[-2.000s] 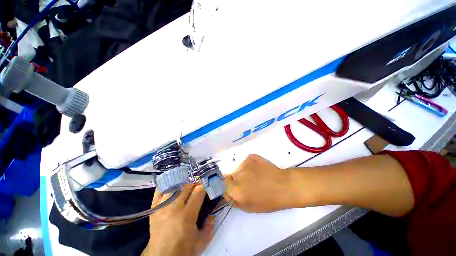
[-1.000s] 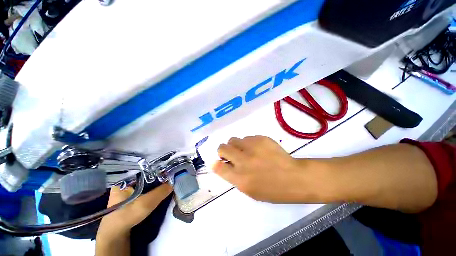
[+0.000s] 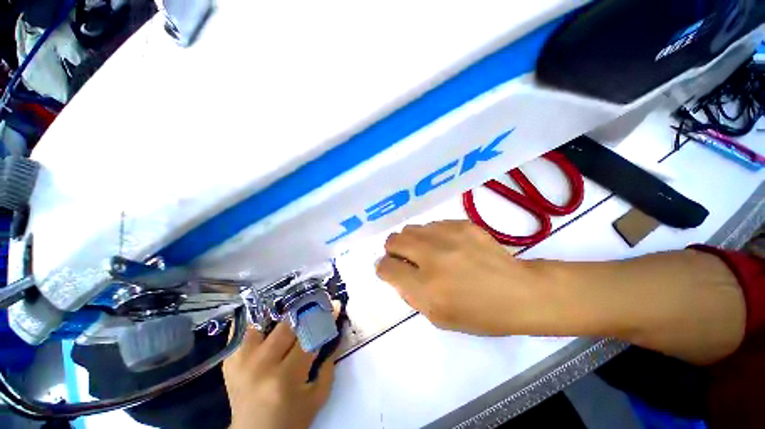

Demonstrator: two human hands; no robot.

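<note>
The white sewing machine (image 3: 335, 151) with a blue stripe and "JACK" lettering fills the upper middle. My left hand (image 3: 277, 377) is at the needle area, its fingertips partly hidden behind the grey ribbed fitting (image 3: 314, 325). Black cloth (image 3: 180, 398) lies to its left under the curved metal guard, and a narrow black edge shows at the hand's right side. My right hand (image 3: 444, 276) rests above the white table to the right of the needle area, its fingers curled. Whether it pinches anything small cannot be seen.
Red scissor handles (image 3: 547, 201) lie beyond my right hand, partly under the machine arm. A black flat strip (image 3: 642, 184) and a small brown piece (image 3: 636, 226) lie beside them. A pink and blue stick (image 3: 725, 144) and black cable (image 3: 728, 105) are at far right. A ruler-marked edge (image 3: 537, 381) runs along the front.
The camera view has shifted closer to the machine. My right hand has moved away from the grey fitting, to its right. My left hand drew back and is now again beside the fitting.
</note>
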